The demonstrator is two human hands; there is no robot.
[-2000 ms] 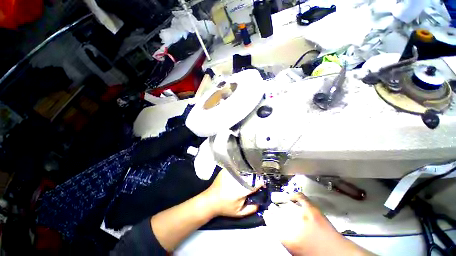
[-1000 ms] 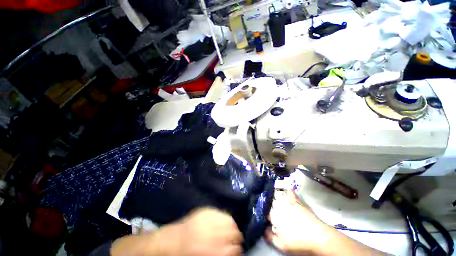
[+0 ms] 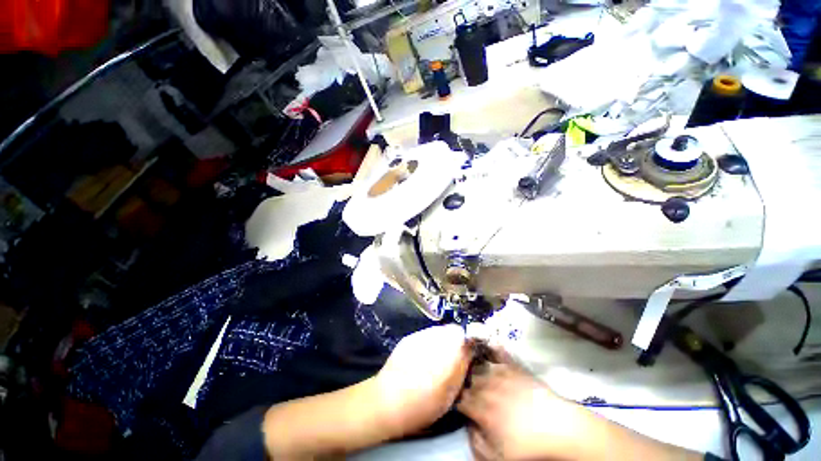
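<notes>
Navy tweed fabric (image 3: 266, 344) and black fabric (image 3: 329, 360) lie left of and in front of the sewing machine (image 3: 585, 239). My left hand (image 3: 423, 374) grips the cloth just in front of the needle area (image 3: 461, 311). My right hand (image 3: 509, 405) is against it and pinches the same dark edge. The fingertips meet below the presser foot; the exact edge between them is partly hidden by the hands. A white slip (image 3: 207, 365) lies on the dark cloth.
A white tape roll (image 3: 441, 176) sits on the machine head's left end. A reddish-brown tool (image 3: 585, 326) lies behind the needle. Black-handled shears (image 3: 752, 405) lie at the right. A white strip (image 3: 655, 311) hangs from the arm. White scraps (image 3: 666, 54) are heaped behind.
My left hand has moved from the lower cloth up and right to meet my right hand near the needle. The cloth between them is gathered in. The view has shifted slightly.
</notes>
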